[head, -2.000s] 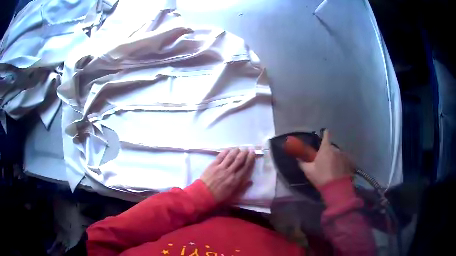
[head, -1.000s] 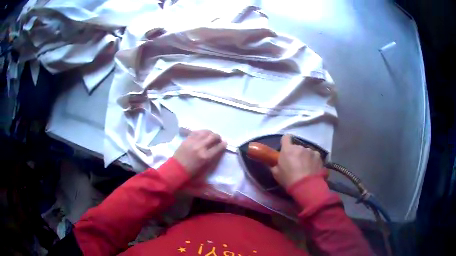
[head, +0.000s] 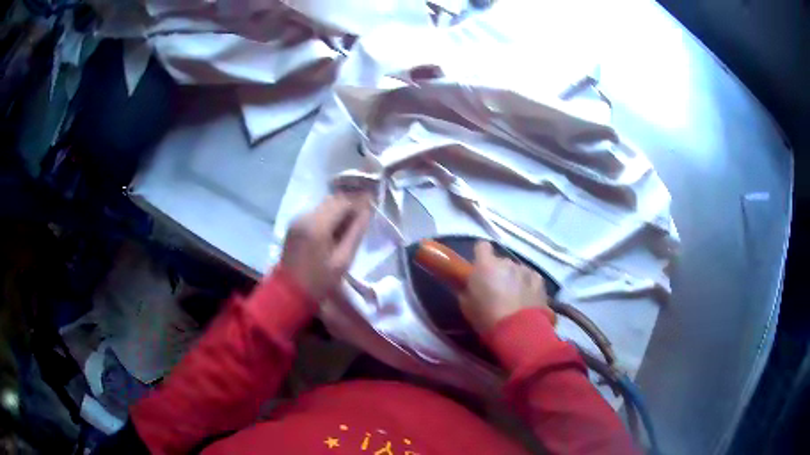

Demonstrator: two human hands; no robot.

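The white garment body [head: 568, 222] lies crumpled across the pressing table, with raised seams running lengthwise. My right hand [head: 504, 289] is closed on the orange-brown handle of the steam iron [head: 441, 307], whose dark pointed soleplate rests on the garment's near part, tip towards the left. My left hand [head: 327, 238] is at the garment's left end, beside the armhole [head: 413, 209]. It is blurred, with the fingers bent near the cloth; whether it pinches the cloth cannot be told.
More white garments [head: 240, 53] are heaped at the table's far left, one corner hanging over the padded table [head: 209, 191]. A small white strip [head: 756, 196] lies at the right. The iron's hose [head: 582, 327] trails right and down. Cloth scraps [head: 133, 311] lie below at left.
The iron has moved from the garment's right edge leftward along its near part. My left hand has moved left to the armhole end and lifted. The view has shifted left.
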